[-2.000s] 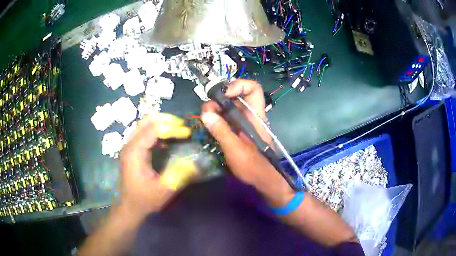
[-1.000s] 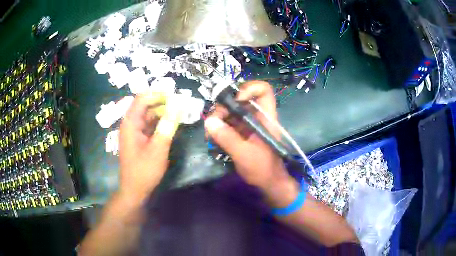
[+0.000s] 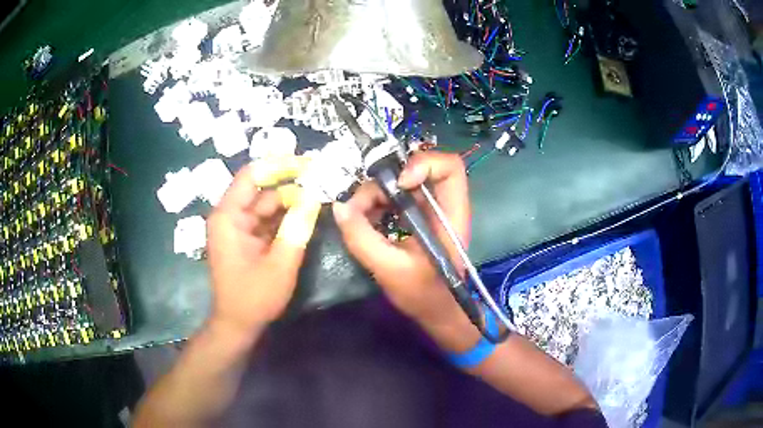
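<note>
My left hand [image 3: 259, 238], with yellow finger cots on its thumb and fingers, holds a white plastic housing [image 3: 332, 167] between thumb and fingertips. My right hand [image 3: 410, 230] holds a black soldering iron [image 3: 418, 226], its tip end pointing up and left just above the housing; a pale tube runs along the handle. The right thumb and fingertips are close beside the housing. A small dark part with coloured bits shows at the right palm; what it is cannot be told. Whether the iron touches the housing is unclear.
A metal hood [image 3: 364, 38] hangs over piled white housings [image 3: 197, 117]. Wired parts [image 3: 494, 100] lie right of it. Circuit boards [image 3: 46, 226] stand at left, a black station [image 3: 669, 84] at right. A blue bin [image 3: 661, 259] with a plastic bag [image 3: 627, 359] is lower right.
My left hand was low and blurred near my body, then moved up to the pile and now holds a white housing closer to my right hand. The iron stays in my right hand.
</note>
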